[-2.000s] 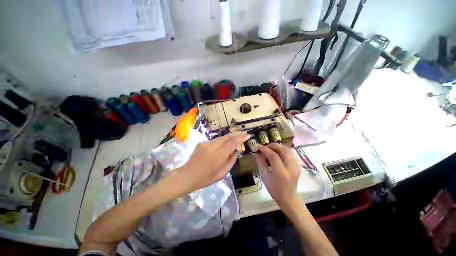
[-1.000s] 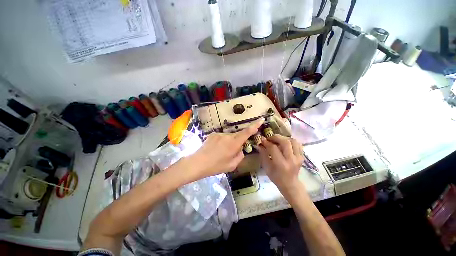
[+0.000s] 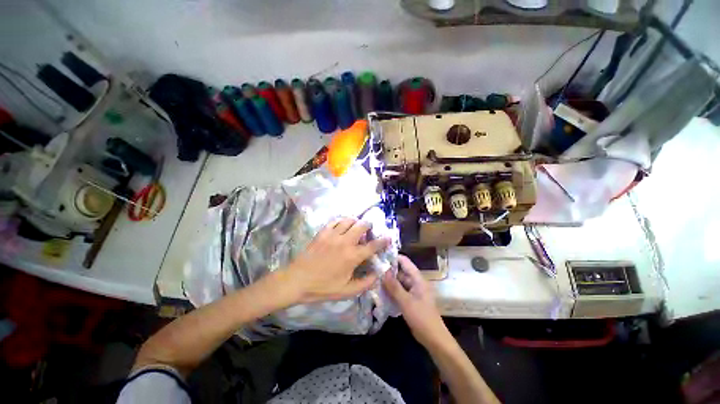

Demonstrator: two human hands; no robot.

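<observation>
The pale grey blotched garment piece [image 3: 272,229] lies crumpled on the table left of the cream overlock machine [image 3: 466,138]. Its right edge is at the brightly lit needle area [image 3: 387,201]. My left hand [image 3: 335,260] lies on the cloth with the fingers pointing right, just below the needle area. My right hand [image 3: 412,292] holds the cloth's right edge between thumb and fingers. The tension dials [image 3: 470,200] stand in a row on the machine front, untouched. Glare hides the presser foot.
An orange guard [image 3: 347,147] is left of the needle area. Thread spools [image 3: 320,104] line the wall. A slim pinkish tool [image 3: 540,248] lies right of the machine, beside a recessed tray [image 3: 604,279]. Orange-red scissors [image 3: 147,200] and a second sewing machine [image 3: 87,197] are at left.
Both hands have left the tension dials and moved down and left onto the cloth by the needle area. The view has shifted, so the machine appears further right and higher.
</observation>
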